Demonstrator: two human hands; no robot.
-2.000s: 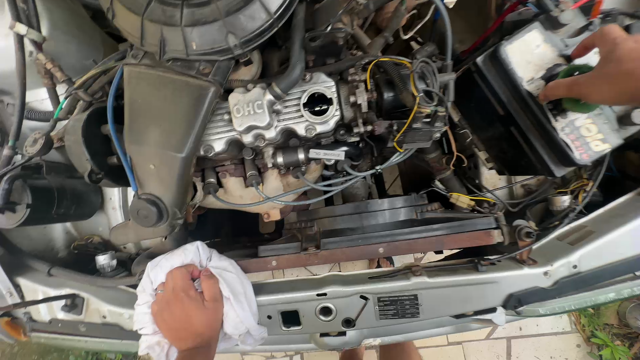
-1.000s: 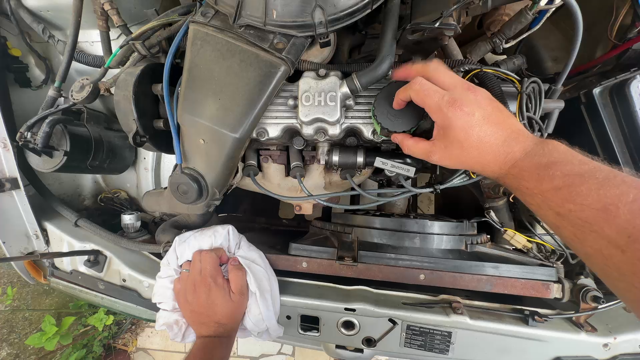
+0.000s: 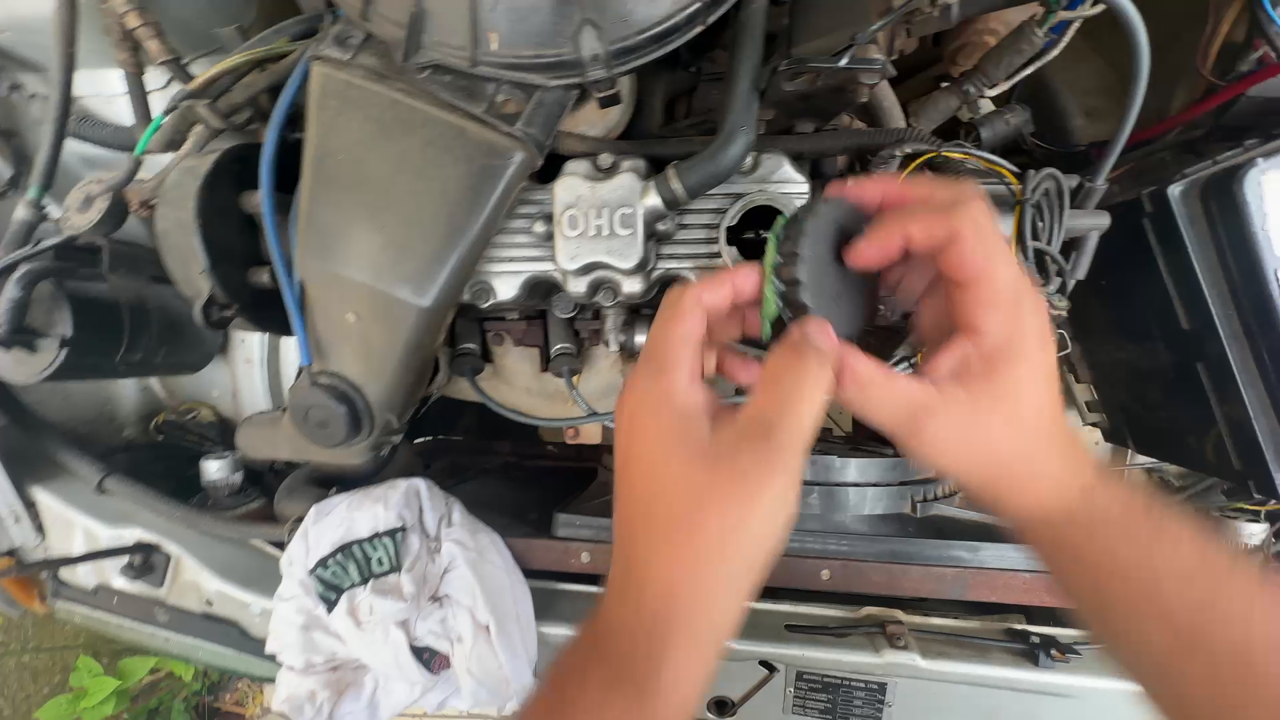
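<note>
A black ridged oil filler cap (image 3: 835, 265) with a green rim is held on edge between both hands, over the engine. My left hand (image 3: 725, 390) grips its lower left side with thumb and fingers, while my right hand (image 3: 950, 310) holds the right side; both are slightly blurred. Just left of the cap, the round oil filler opening (image 3: 752, 228) in the ribbed metal valve cover (image 3: 603, 215) stands uncovered. A crumpled white cloth (image 3: 405, 610) with dark printing lies on the front edge of the engine bay, touched by neither hand.
A grey plastic air duct (image 3: 400, 190) runs down left of the valve cover from the round air filter housing (image 3: 560, 35). Spark plug leads (image 3: 520, 412) cross below the cover. The black battery (image 3: 1200, 300) sits at right. Along the front is the metal crossmember (image 3: 960, 660).
My left hand has let go of the white cloth and moved up and right onto the cap. My right hand brought the cap from the battery to over the valve cover, where the opening shows again.
</note>
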